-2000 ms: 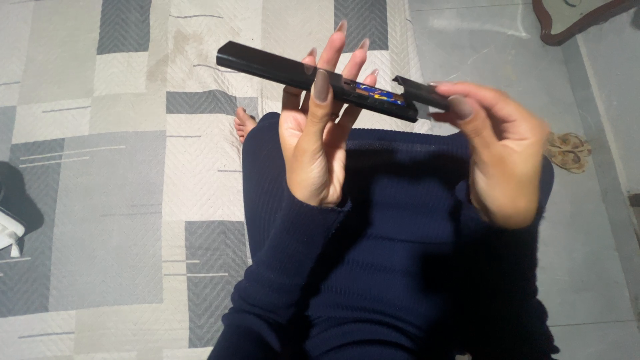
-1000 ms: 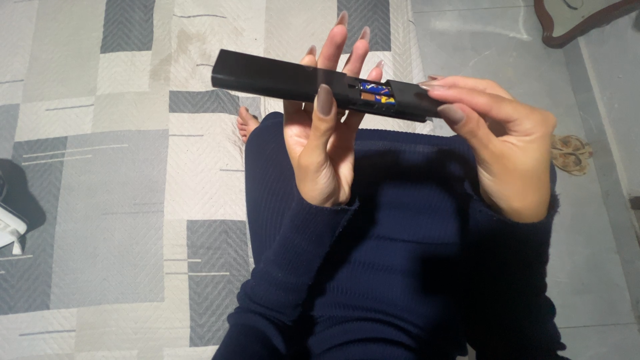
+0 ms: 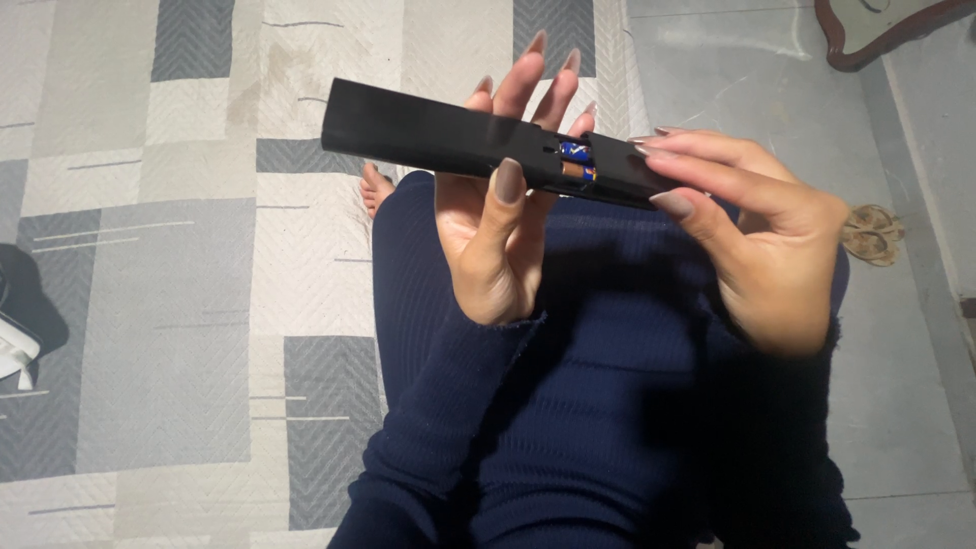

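My left hand (image 3: 499,244) holds a black remote control (image 3: 435,130) from below, its thumb on the near edge and its fingers behind. The remote lies back side up, tilted slightly down to the right. Two batteries (image 3: 576,152) with blue wrappers show through a gap in its battery compartment. To the right of that gap, a black battery cover (image 3: 625,164) sits on the remote's end and hides the rest of the batteries. My right hand (image 3: 762,213) grips the cover and that end between thumb and fingers.
A patterned grey and white quilted cover (image 3: 175,305) spreads at the left, with part of a white object (image 3: 15,351) on it. My lap in dark blue cloth is below my hands. Sandals (image 3: 873,235) rest on the grey floor at right, and a brown-edged piece of furniture (image 3: 839,53) stands at upper right.
Two seconds ago my right hand held the cover tilted at the remote's right end. The cover now lies flat along the remote and covers more of the batteries.
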